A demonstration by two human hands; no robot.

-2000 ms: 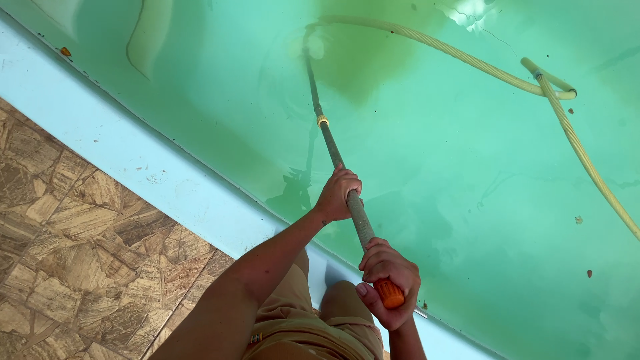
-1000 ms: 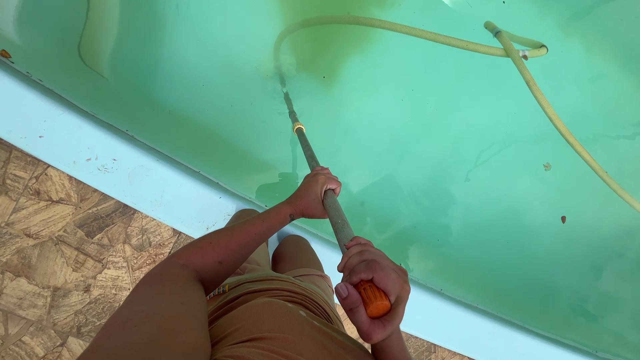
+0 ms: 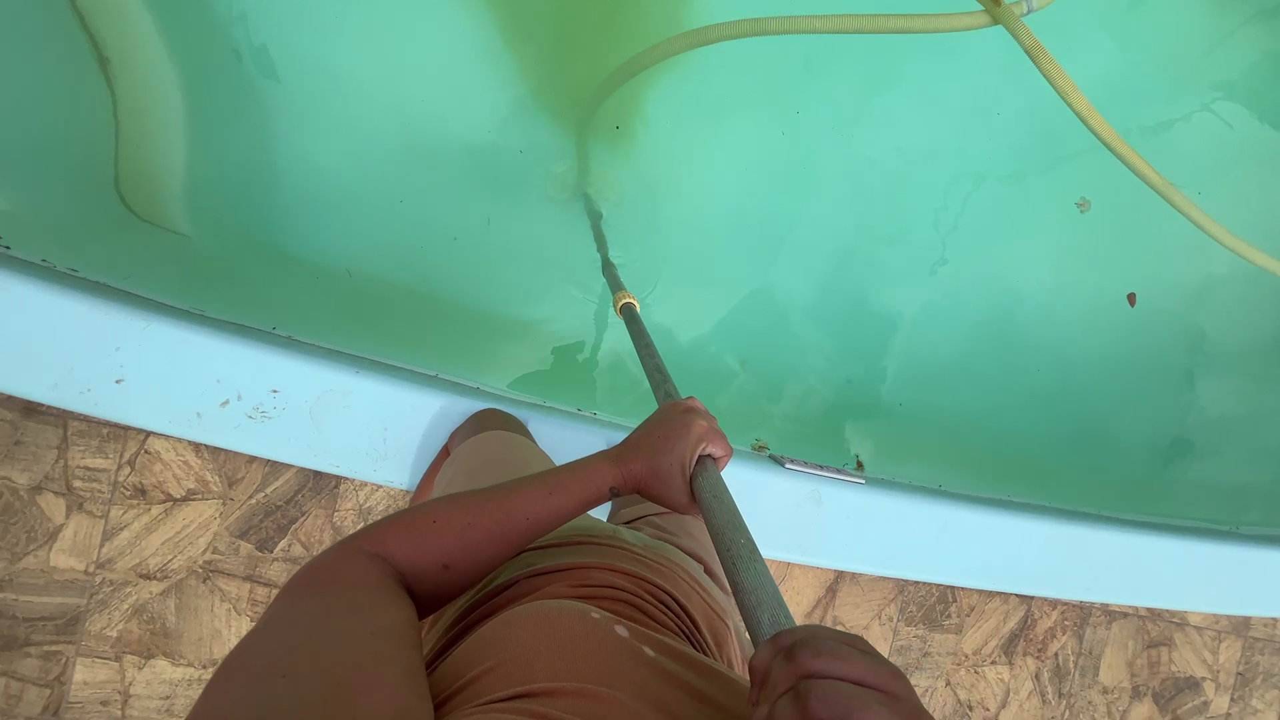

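Observation:
A grey-green telescopic pole (image 3: pixel 738 540) with a yellow locking collar (image 3: pixel 626 303) slants from the bottom right up into the pool's green water. My left hand (image 3: pixel 676 455) is closed around its middle, below the collar. At the bottom edge my right hand (image 3: pixel 830 675) grips the upper end, whose orange cap is hidden. Past the collar the pole enters the water, and what its far end carries cannot be made out. A yellowish ribbed hose (image 3: pixel 800 24) curves from near the submerged part of the pole toward the upper right.
A light blue pool rim (image 3: pixel 300 400) runs across in front of my legs, with stone-patterned paving (image 3: pixel 190 510) on my side. Another stretch of hose (image 3: pixel 1120 150) crosses at the right. A pale curved shape (image 3: pixel 150 130) lies underwater at the upper left. Leaves and a thin white strip (image 3: pixel 818 469) are near the rim.
The view has turned and shifted. My right hand has drawn the pole's orange end back toward my body, and more of the pole shows between my hands. Both hands have kept hold.

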